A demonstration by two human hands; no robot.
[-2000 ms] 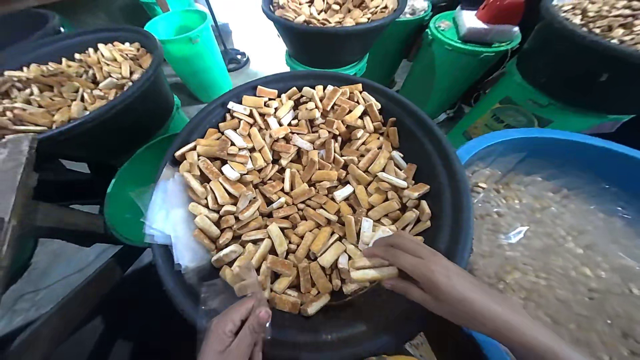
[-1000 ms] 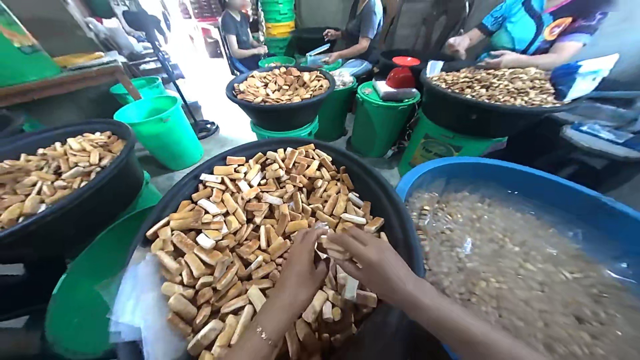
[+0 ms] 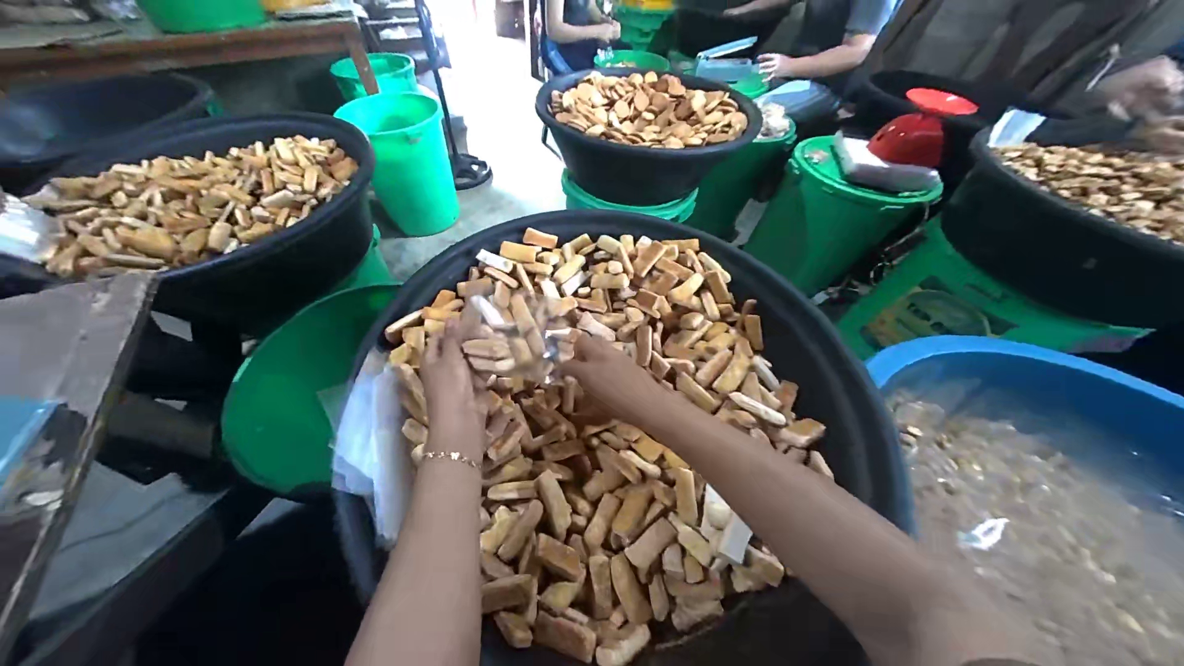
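Note:
A round black tub (image 3: 856, 416) is heaped with browned, stick-shaped biscuits (image 3: 629, 504). Over the heap, my left hand (image 3: 450, 356) holds a clear plastic bag (image 3: 518, 338) with several biscuits inside; a thin bracelet is on that wrist. My right hand (image 3: 587, 365) is at the bag's right side, its fingers closed on the bag's edge, partly blurred. A stack of clear plastic bags (image 3: 375, 453) hangs over the tub's left rim. A white block-like piece (image 3: 735, 539) lies among the biscuits at the lower right.
Black tubs of biscuits stand at the left (image 3: 356, 199), back (image 3: 647, 176) and right (image 3: 1045, 240). A blue basin (image 3: 1036, 356) with packed clear bags is at the lower right. Green buckets (image 3: 402, 157), a red scoop-like item (image 3: 911, 139) and a wooden table edge (image 3: 88, 435) surround the tub. People work behind.
Two seconds ago my right hand held biscuits at the tub's lower right, apart from the left. Both hands are now together at a bag holding biscuits. The view has tilted up.

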